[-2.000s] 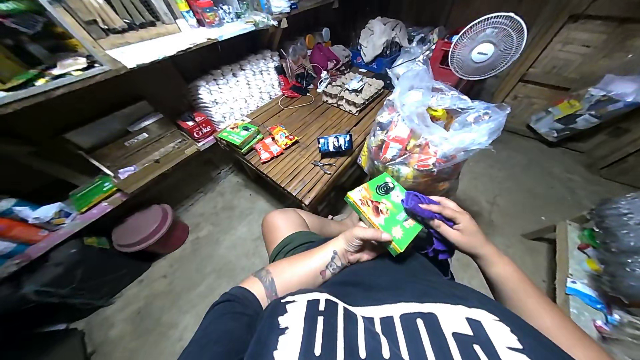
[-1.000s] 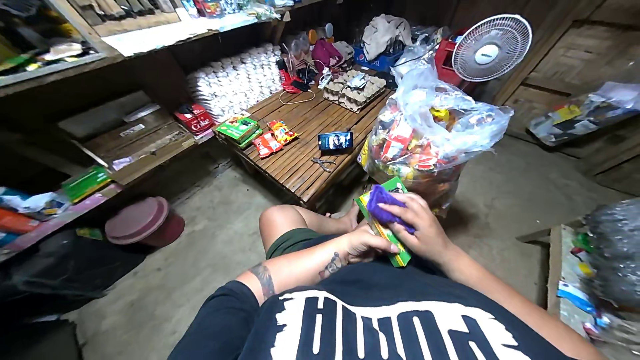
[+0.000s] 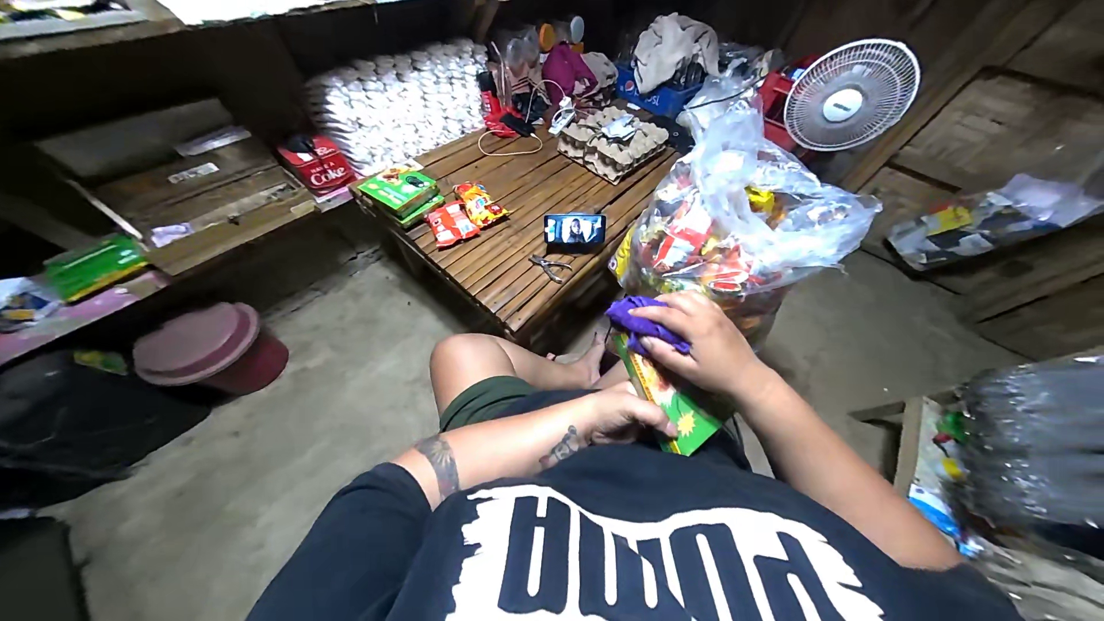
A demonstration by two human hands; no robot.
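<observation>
My left hand (image 3: 628,414) grips the lower end of a green cardboard box (image 3: 686,424), which is tilted over my lap. A bunched purple cloth (image 3: 647,324) is in my right hand (image 3: 709,338), pressed on the box's upper end. Beyond my knees, a low bamboo-slat table (image 3: 517,280) bears green boxes (image 3: 398,191), red and orange packets (image 3: 453,223), a phone (image 3: 575,231) with its screen lit and a pair of pliers (image 3: 549,267). The box's far end is partly hidden by the cloth and my fingers.
A large clear plastic bag (image 3: 733,224) full of colourful packets stands right of the table. Egg trays (image 3: 611,142) lie at its back, near a white fan (image 3: 852,95). At left are a lidded reddish bucket (image 3: 207,349) and a wooden shelf (image 3: 241,228).
The box has turned in my hands; its broad printed face showed two seconds ago. My right hand has moved the purple cloth to the box's far end.
</observation>
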